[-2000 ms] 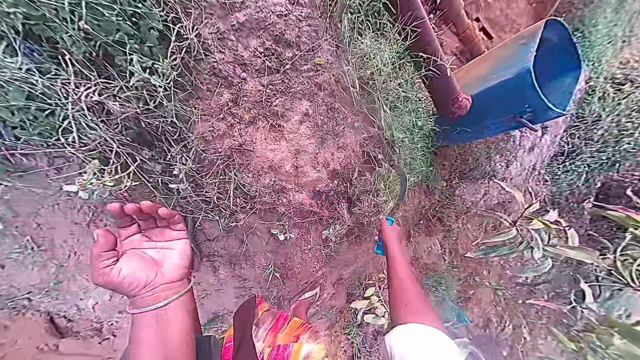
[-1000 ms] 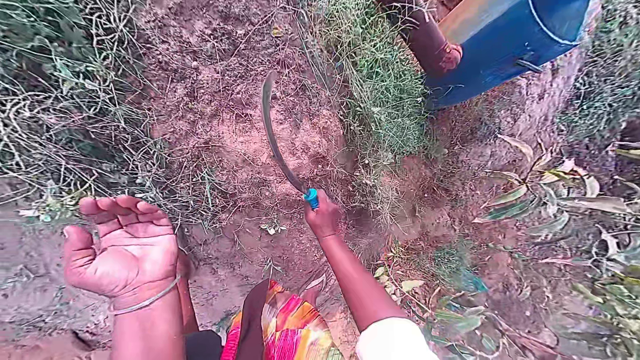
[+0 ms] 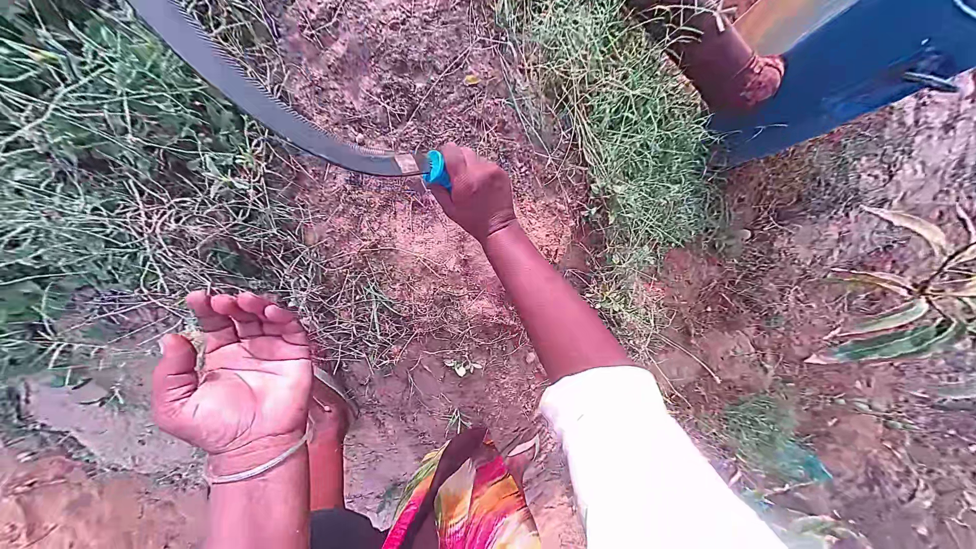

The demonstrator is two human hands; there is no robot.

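Note:
My right hand (image 3: 476, 189) grips the blue handle (image 3: 437, 169) of a sickle near the middle of the view. The sickle's curved, toothed metal blade (image 3: 263, 99) reaches up and left, above the grass at the left. My left hand (image 3: 242, 374) is at the lower left, palm up, with its fingers apart and slightly curled, holding nothing. A light bangle circles that wrist. Beneath the hands lies bare reddish soil (image 3: 427, 259) strewn with dry stems.
Dense green grass (image 3: 114, 175) covers the left side, and another grass strip (image 3: 640, 145) runs right of centre. A blue container (image 3: 823, 76) lies at the upper right beside a brown pipe-like piece (image 3: 717, 61). A long-leaved plant (image 3: 907, 328) stands at the right; colourful cloth (image 3: 473, 503) hangs below.
My right hand has moved left and up with the sickle, whose blade has swung from the right side over toward the left grass. My left hand stays palm up.

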